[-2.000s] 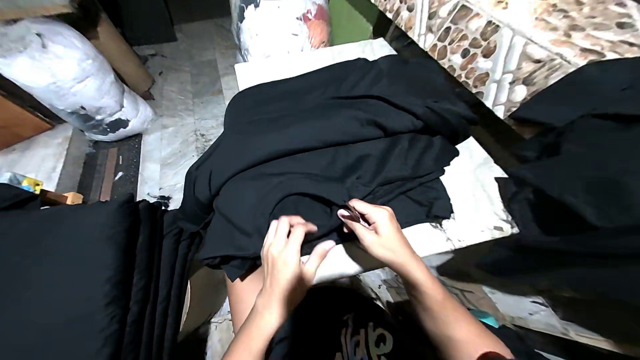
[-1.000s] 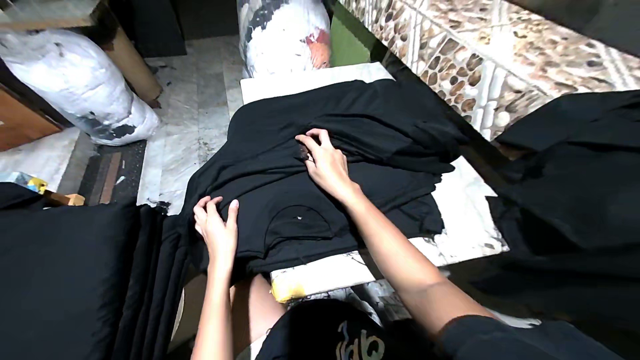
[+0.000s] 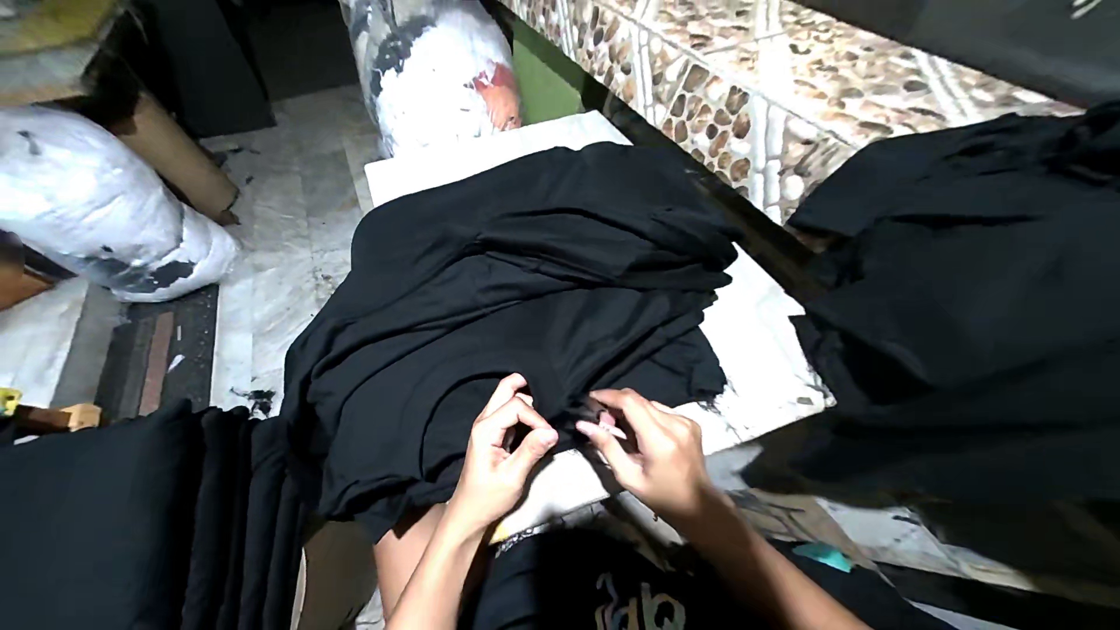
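Several layers of black fabric garments (image 3: 455, 297) lie rumpled over a white board in front of me, with a round neckline opening near the front edge. At that edge my left hand (image 3: 507, 442) pinches the black cloth between thumb and forefinger. Close to its right, my right hand (image 3: 643, 437) has thumb and fingers closed around a small, dark and pinkish object, too small to identify, against the cloth. The white board (image 3: 770, 367) shows beyond the cloth at the right and the back.
Folded black fabric (image 3: 96, 516) is stacked at lower left. More black cloth (image 3: 954, 306) hangs at right beside a pebble-patterned tiled surface (image 3: 691, 96). Filled plastic sacks stand at the back (image 3: 446, 79) and the left (image 3: 105, 201). A teal scrap (image 3: 822, 556) lies low right.
My right hand has come back from the middle of the cloth to the front edge. My left hand has moved right from the cloth's left side, and the two hands are now close together.
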